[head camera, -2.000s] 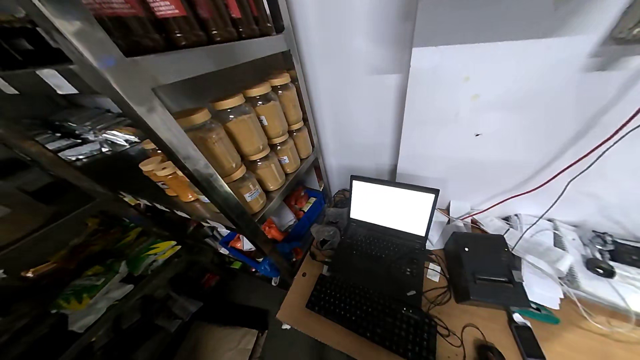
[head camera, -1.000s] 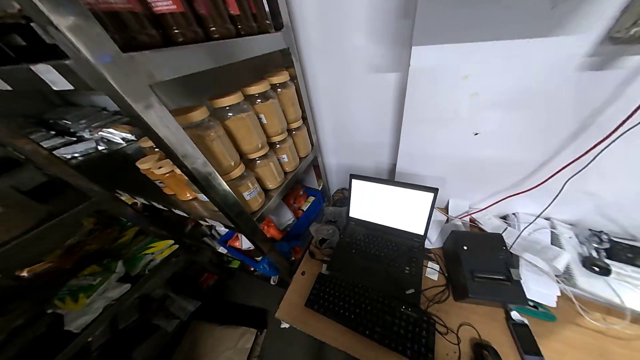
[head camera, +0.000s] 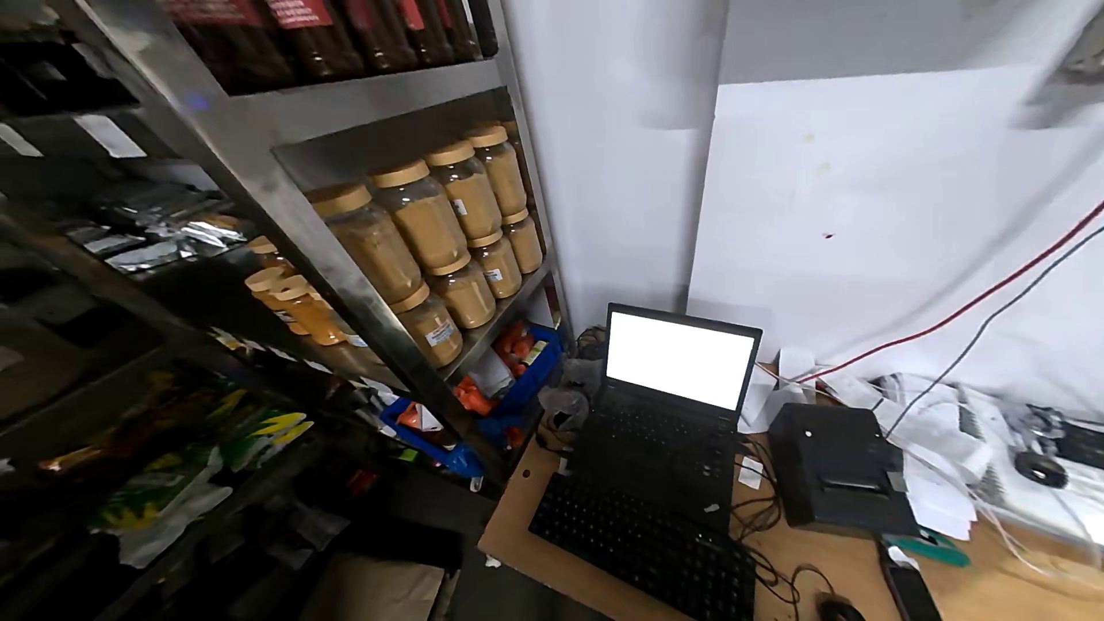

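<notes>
Neither my left hand nor my right hand is in the head view. A black laptop (head camera: 655,440) stands unfolded on a wooden desk (head camera: 535,526), its screen lit white. In front of it lies a black keyboard (head camera: 642,548), with a dark computer mouse (head camera: 837,608) to the right at the lower edge. To the right of the laptop sits a black box-shaped device (head camera: 841,470), perhaps a small printer. A dark phone-like handset (head camera: 910,586) lies near a green object (head camera: 931,548) whose kind I cannot tell.
At the left, a metal shelving unit (head camera: 371,103) holds capped jars of tan powder (head camera: 423,220), dark bottles (head camera: 310,34) and foil packets (head camera: 172,224). Blue bins (head camera: 539,366) stand low beside the desk. Loose papers (head camera: 940,457), tangled cables (head camera: 759,517) and a red cable (head camera: 966,306) are at the right.
</notes>
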